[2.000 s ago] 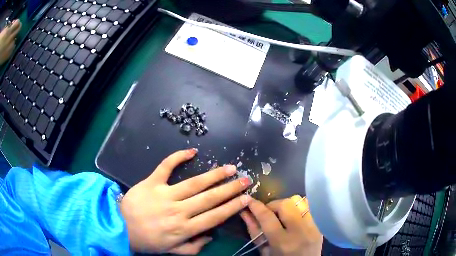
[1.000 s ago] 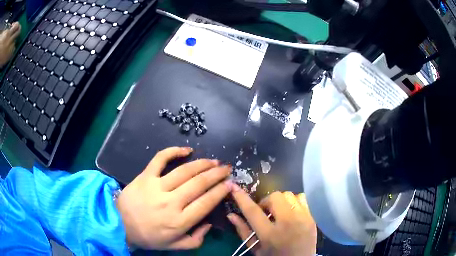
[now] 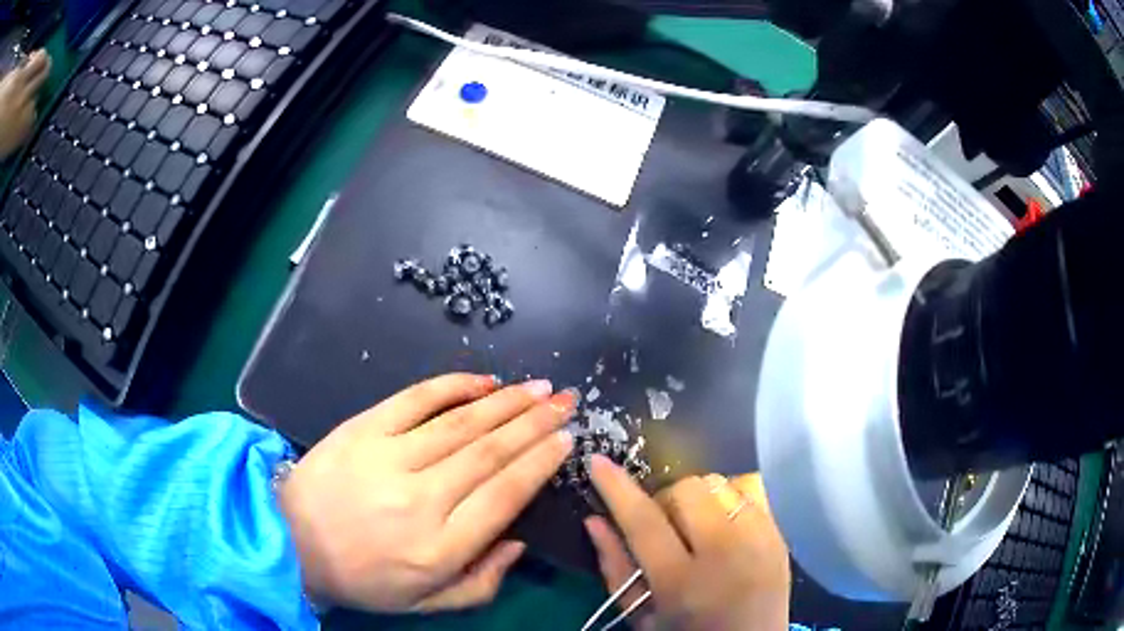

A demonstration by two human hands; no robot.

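Small dark silvery parts (image 3: 604,454) lie in a cluster at the fingertips of both hands, with pale flakes around them. My left hand (image 3: 425,487) lies palm down on the dark work mat (image 3: 358,296), fingertips at the cluster's left edge, holding nothing visible. My right hand (image 3: 696,542) is at the cluster's lower right, its index finger touching the parts. Thin metal tweezers (image 3: 616,600) stick out below its palm, held in the curled fingers; their tips are hidden. A separate pile of small black parts (image 3: 462,286) lies on the mat further up.
The microscope's black barrel (image 3: 1011,358) and white ring light (image 3: 814,456) stand close right of my right hand. A label card (image 3: 542,123), shiny film scraps (image 3: 703,284) and a white cable (image 3: 690,101) lie beyond. A black tray (image 3: 160,148) is at left, another (image 3: 1048,542) lower right. Another person's hand (image 3: 20,101) shows far left.
My left hand has drawn back to the left, uncovering more of the parts cluster. My right hand moved left, then slightly right, and its index finger has parted from my left fingertips.
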